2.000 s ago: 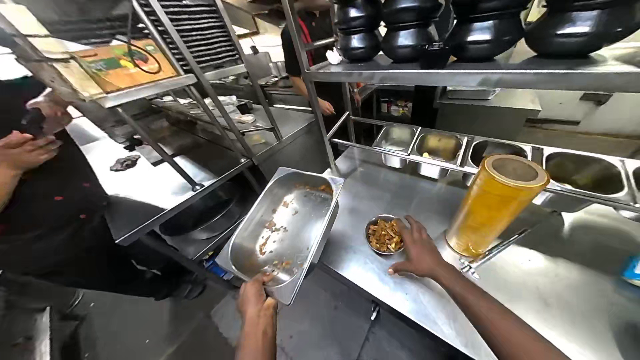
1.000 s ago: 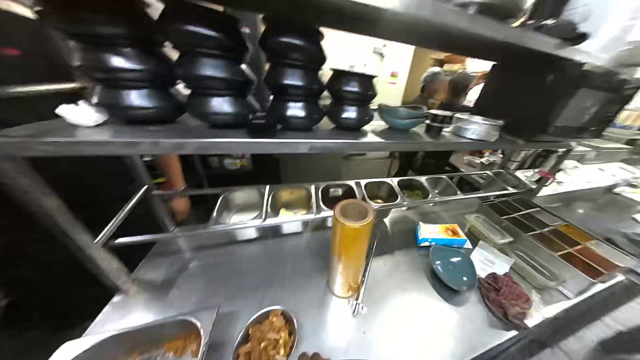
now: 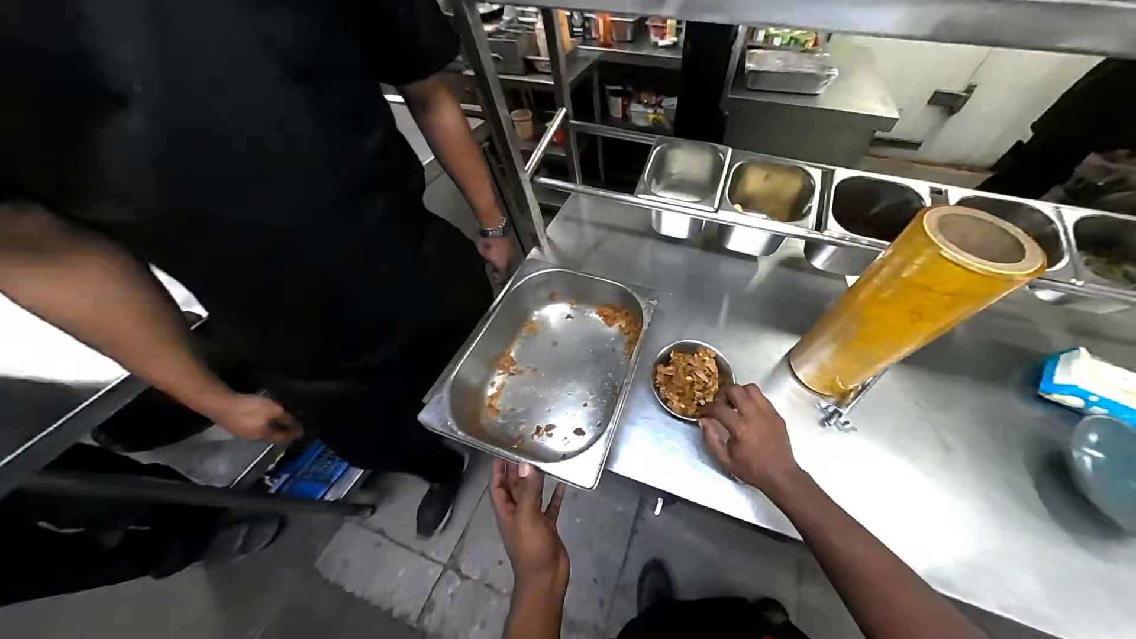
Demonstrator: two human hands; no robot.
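Observation:
My left hand (image 3: 530,524) grips the near rim of a rectangular steel food pan (image 3: 568,382), thumb on top. Brown food scraps and sauce streaks cling to its floor and sides, and the pan overhangs the counter's left end. Right of it, a round steel bowl (image 3: 688,380) of chopped brown food stands on the counter. My right hand (image 3: 744,435) is at the bowl's lower right rim with curled fingers; whether it grips anything cannot be told. Farther right stands a tall roll of yellowish film (image 3: 914,302), with metal tongs (image 3: 839,415) partly behind its base.
A person in black (image 3: 257,195) stands close on the left, arms hanging near the pan. Steel inserts (image 3: 770,190) line a rail behind the steel counter (image 3: 754,302). A blue-and-white packet (image 3: 1090,382) and a blue-grey bowl (image 3: 1105,466) lie at right. A shelf post (image 3: 501,129) rises behind the pan.
The view swung right and came back. The person in black now stands beside the pan, nearer than two seconds ago. My right hand was spread beside the bowl; its fingers are now curled at the rim.

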